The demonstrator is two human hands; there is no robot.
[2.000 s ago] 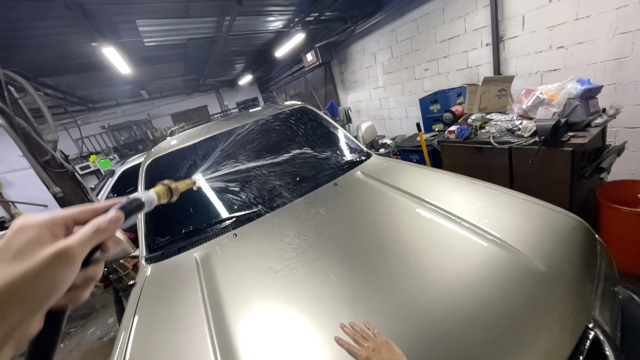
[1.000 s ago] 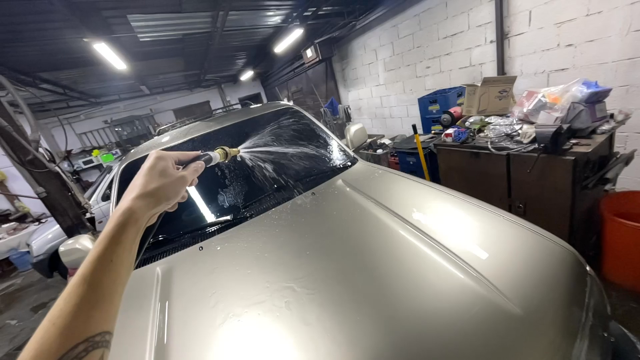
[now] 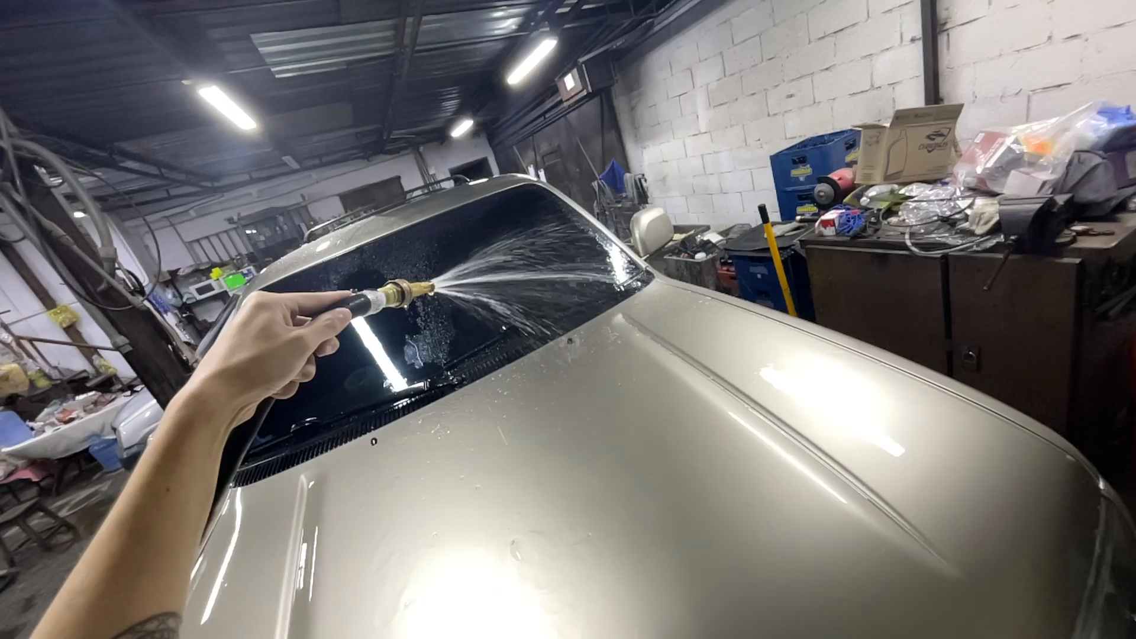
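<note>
My left hand (image 3: pixel 266 344) is closed around a black hose end with a brass spray nozzle (image 3: pixel 406 292), held above the hood's rear edge. Water fans out of the nozzle to the right over the car's dark windshield (image 3: pixel 497 257). Drops bead on the glass and on the rear part of the beige metallic hood (image 3: pixel 621 461). A windshield wiper (image 3: pixel 355 422) lies at the base of the glass. My right hand is outside the view.
The car's side mirror (image 3: pixel 651 231) stands out at its far side. Beyond the hood are a yellow pole (image 3: pixel 778 266), blue crates (image 3: pixel 803 173) and a dark metal cabinet (image 3: pixel 887 306) heaped with a cardboard box (image 3: pixel 910 146), plastic bags and a bench vise (image 3: pixel 1025 217). A wooden post (image 3: pixel 98 240) with hoses rises at left.
My left hand has reached farther forward over the hood with the nozzle. My right hand, over the hood two seconds ago, has left the view. Water was spraying in the earlier frames too.
</note>
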